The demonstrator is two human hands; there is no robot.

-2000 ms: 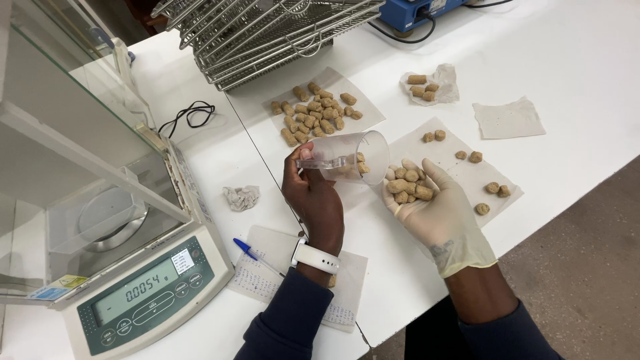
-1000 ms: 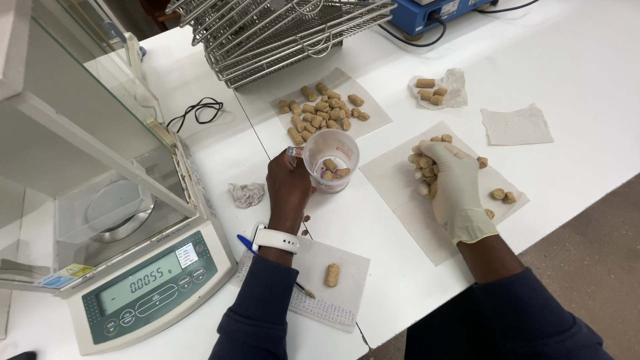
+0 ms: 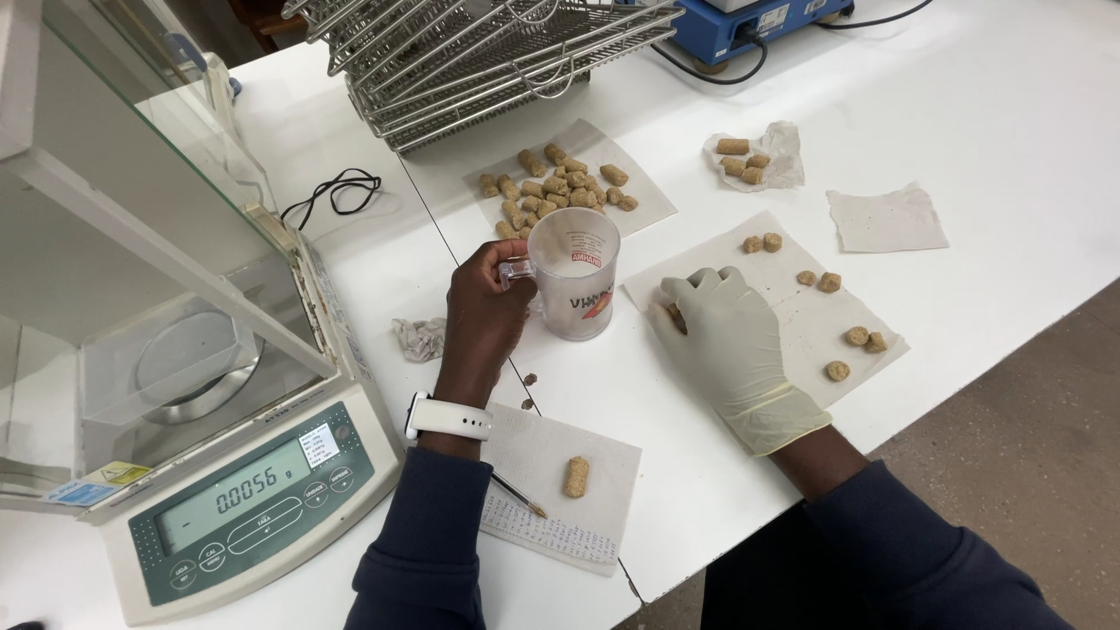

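My left hand (image 3: pixel 492 302) grips the handle of a clear plastic mug (image 3: pixel 573 280), which stands upright; no pellets show in it. My right hand (image 3: pixel 726 337), in a pale latex glove, is palm down over the left part of a paper sheet (image 3: pixel 761 236), fingers curled, and a brown pellet (image 3: pixel 675 318) shows at its thumb. What else lies under the glove is hidden. Several short pellets (image 3: pixel 829 282) lie on that sheet right of the hand. Behind the mug, a heap of brown cylindrical pellets (image 3: pixel 556 185) rests on another paper.
An analytical balance (image 3: pixel 254 516) with glass walls stands at left. Wire racks (image 3: pixel 490 70) and a blue device (image 3: pixel 744 26) are at the back. Nearby are crumpled paper (image 3: pixel 420 339), a pen (image 3: pixel 521 496), a written sheet (image 3: pixel 612 455) bearing one pellet (image 3: pixel 576 477), and more pellets (image 3: pixel 733 146) on torn paper.
The mug was tipped toward my gloved hand, then turned upright; pellets seen in it before no longer show. The glove, palm up with pellets earlier, has turned palm down over the sheet.
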